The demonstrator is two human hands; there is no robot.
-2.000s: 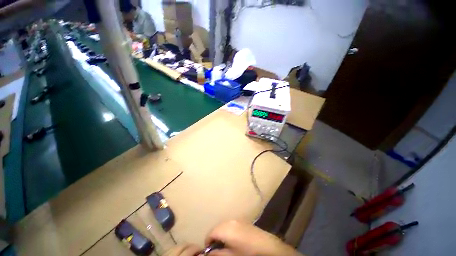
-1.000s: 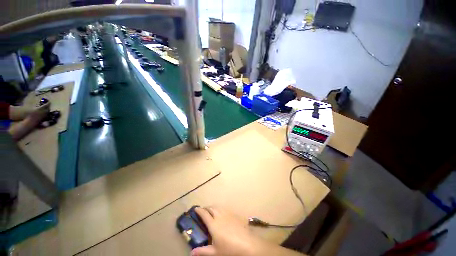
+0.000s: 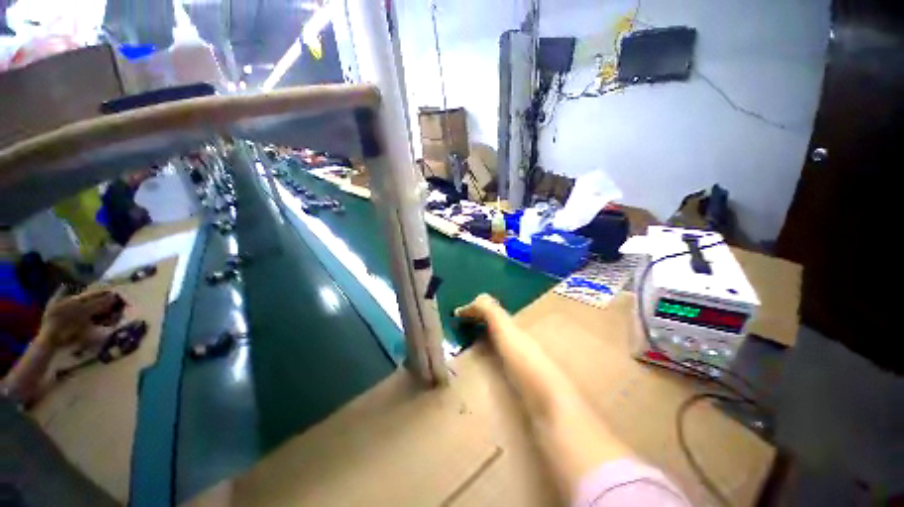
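Note:
My right hand point(image 3: 480, 311) reaches out past the frame post over the near end of the green side belt point(image 3: 451, 282), with a pink sleeve at the bottom edge. The fingers are small and blurred; a dark patch shows beneath them, and I cannot tell if they hold anything. My left hand is out of the picture. The white power supply point(image 3: 694, 307) stands on the right with green and red digits. Its dark lead point(image 3: 682, 421) loops down over the brown cardboard point(image 3: 362, 446).
The pale frame post point(image 3: 406, 228) rises left of my arm, joined to a wood-edged shelf point(image 3: 218, 104). Black units point(image 3: 216, 345) lie spaced along the main belt. Another person's hands point(image 3: 74, 315) are at the far left. A blue bin point(image 3: 560, 253) stands behind the supply.
My right hand has left the near cardboard, where it was on a black unit, and stretched forward to the side belt. The view has tilted up; the two near units and lead tip are out of view.

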